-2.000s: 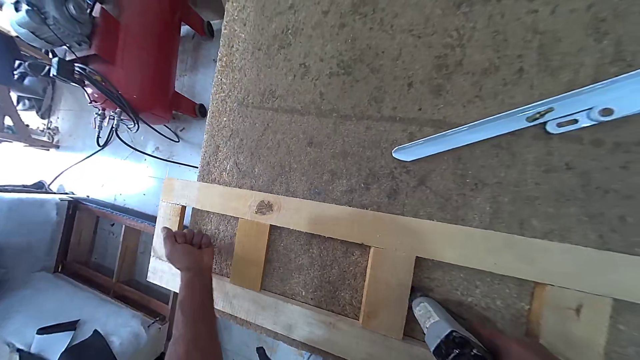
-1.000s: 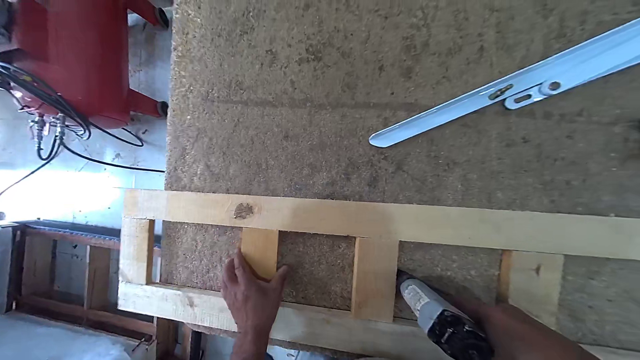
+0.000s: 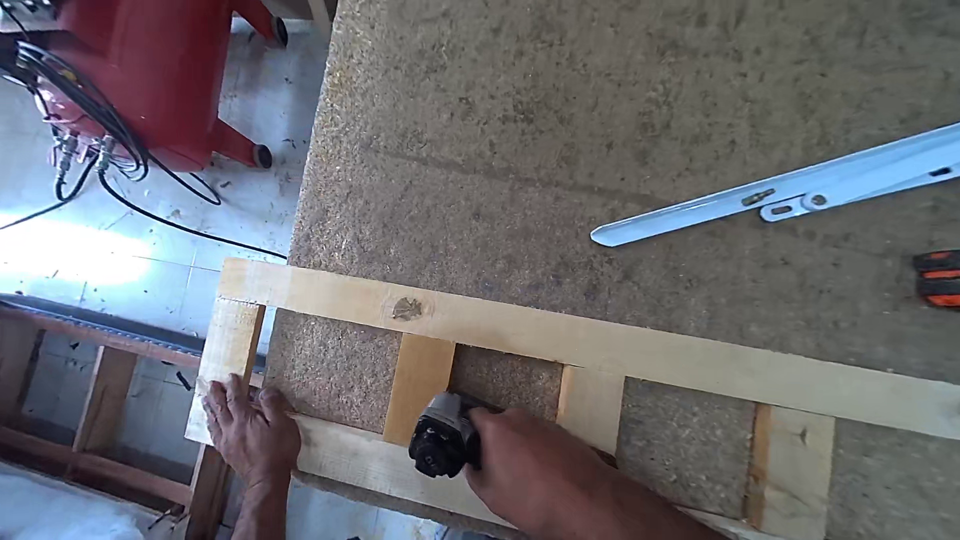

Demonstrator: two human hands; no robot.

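Note:
A ladder-like frame of pale wooden boards (image 3: 510,330) lies along the near edge of the particle board work surface (image 3: 465,210). At the frame's left end, my left hand (image 3: 255,435) presses on the end crosspiece (image 3: 229,345), thumb spread from the fingers. My right hand (image 3: 517,465) grips a grey and black power tool, probably a nailer (image 3: 444,435), over the near rail beside the second crosspiece (image 3: 418,382). Its working tip is hidden from above. Two more crosspieces (image 3: 592,405) lie farther right between the rails.
A white metal channel with a pivoting arm (image 3: 690,214) lies on the board at the right, near an orange and black object (image 3: 937,279). On the floor at left stand a red air compressor (image 3: 142,82) with black hoses (image 3: 172,225) and a reddish wooden frame (image 3: 105,390).
My left hand has moved left from the second crosspiece to the end crosspiece. My right hand has carried the power tool left, from beyond the third crosspiece to the second.

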